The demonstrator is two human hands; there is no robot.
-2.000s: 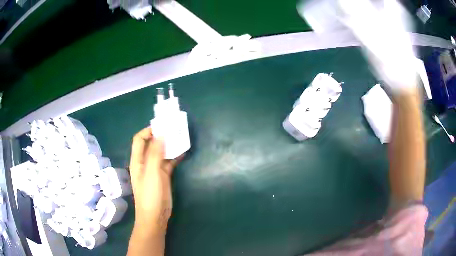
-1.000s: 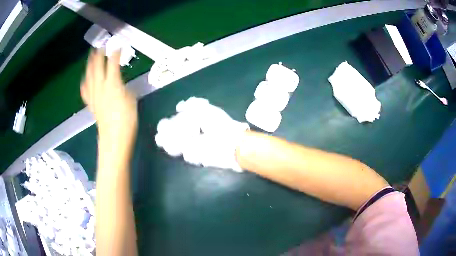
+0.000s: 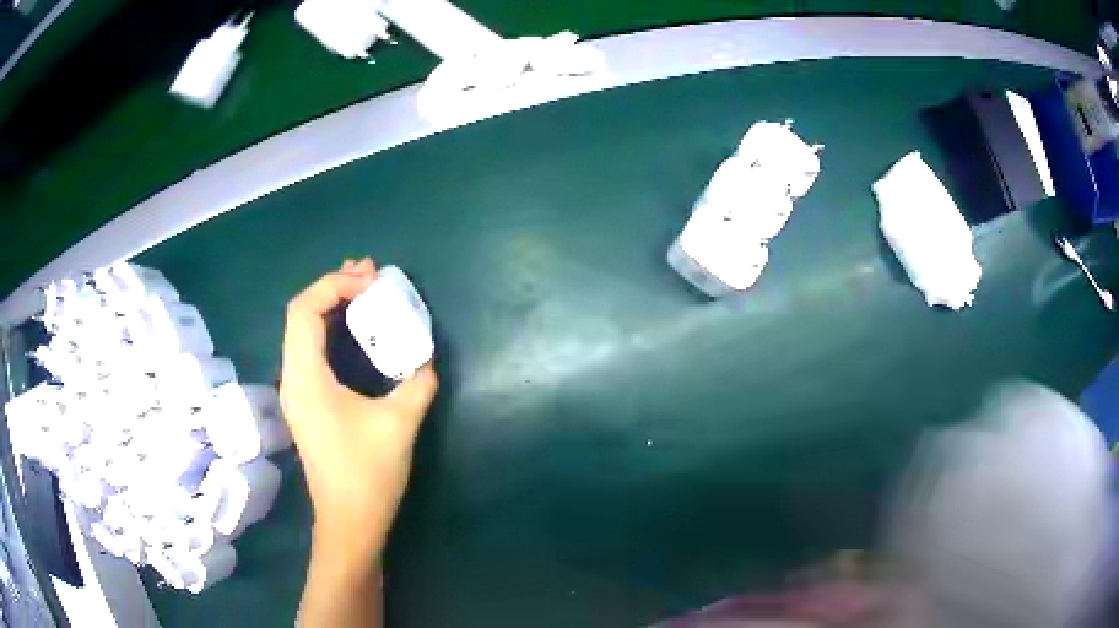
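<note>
My bare left hand (image 3: 350,411) holds a white charger (image 3: 392,323) between thumb and fingers over the green mat, left of centre. The charger is seen nearly end-on, and its pins do not show clearly. My right hand (image 3: 1004,515), in a white glove, is a blurred shape at the lower right; its fingers and anything in it cannot be made out. A jumbled charger pile (image 3: 141,423) lies at the left edge. A short row of set-aside chargers (image 3: 746,209) stands close together right of centre.
Chargers (image 3: 211,61) lie on the conveyor belt beyond the pale side rail (image 3: 276,166). Small white pieces (image 3: 509,74) lie where the guide bar (image 3: 442,27) meets the rail. At right are a white bundle (image 3: 928,233), a black box (image 3: 1000,147), a blue bin (image 3: 1080,141) and a thin stick (image 3: 1085,270).
My left hand has come back from the belt to the mat and now holds a charger. My gloved right hand has moved from the mat's middle to the lower right. The view has shifted.
</note>
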